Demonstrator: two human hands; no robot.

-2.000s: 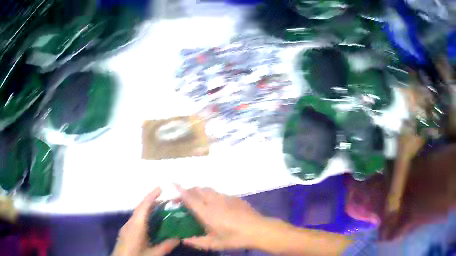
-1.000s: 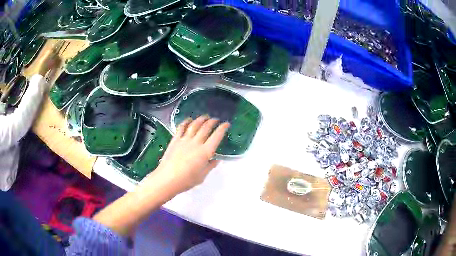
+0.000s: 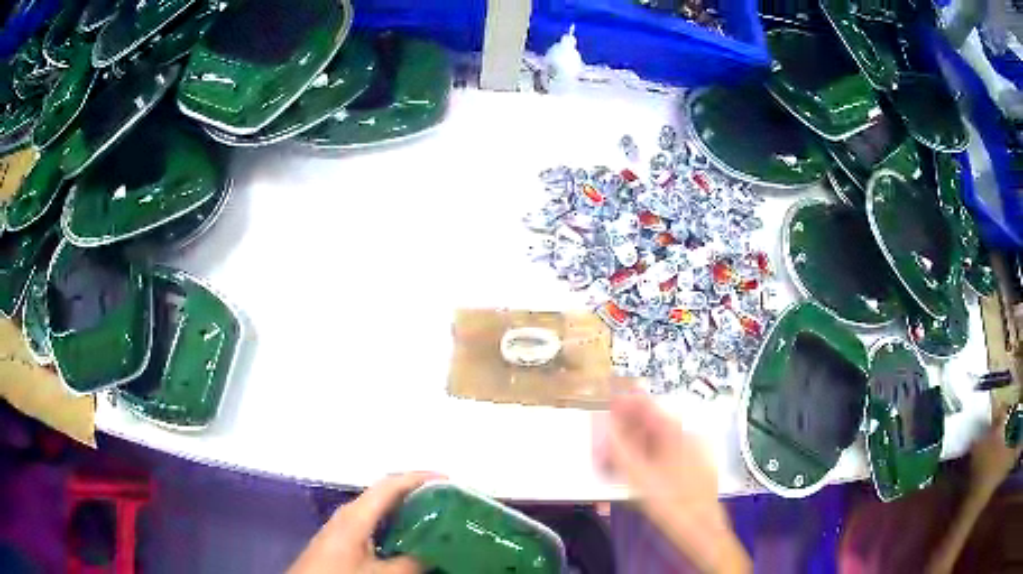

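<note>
A glossy green housing with a pale rim is held at the bottom of the picture, below the table edge, partly cut off by the frame. My left hand grips its left side. My right hand is blurred, over the table's front edge, just below the loose heap of small silvery parts, some with red or orange faces. Whether it holds anything cannot be told. A small white oval dish sits on the brown board, with a thin stick reaching right from it.
Stacked green housings lie on the left and the right of the white table. A blue bin and a grey upright stand at the back. A red stool is at lower left. Another person's arm shows at lower right.
The view has turned right. The housing under my left hand has moved from the table to the lower edge of the picture. My right hand has come into view beside the silvery heap.
</note>
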